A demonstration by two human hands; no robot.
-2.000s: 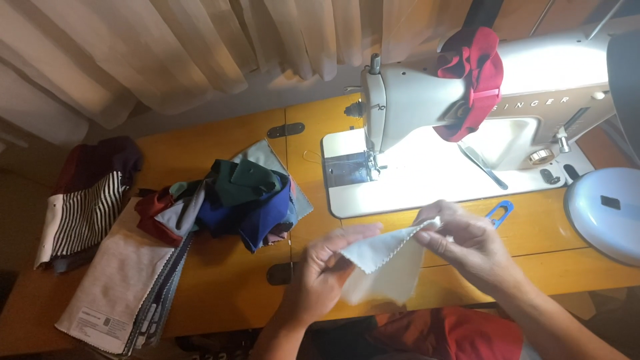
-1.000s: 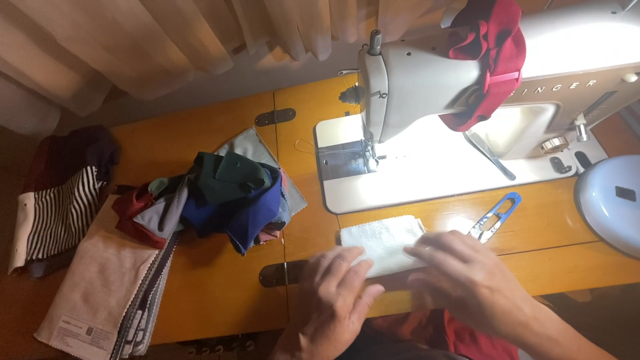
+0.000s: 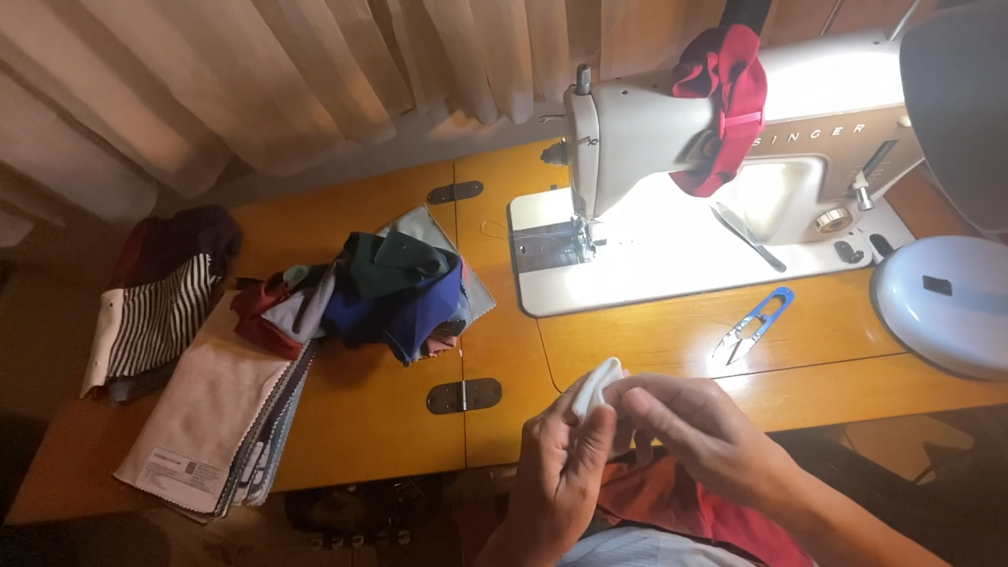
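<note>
A small white fabric piece [image 3: 598, 386], folded into a narrow bundle, is pinched by my left hand [image 3: 561, 457] above the table's front edge. My right hand [image 3: 693, 429] touches the same cloth from the right, its fingers partly hidden behind the thumb. Blue-handled thread snips [image 3: 754, 324] lie open on the wooden table, above and right of my hands. Beyond them stands a Singer sewing machine [image 3: 646, 134] with its lamp lit. Red fabric [image 3: 728, 102] is draped over its arm, and metal tweezers [image 3: 748, 236] rest on its bed. Red cloth [image 3: 709, 520] lies in my lap.
At left on the wooden table [image 3: 504, 433] are a heap of coloured scraps [image 3: 394, 291], a stack of pinked fabric swatches [image 3: 205, 402] and striped cloth [image 3: 157, 323]. A round light-blue object [image 3: 945, 307] sits at right. A curtain [image 3: 315, 71] hangs behind.
The white cloth lay flat on the table under my hands one second ago; now it is folded and lifted between my fingers. Both hands have come together around it.
</note>
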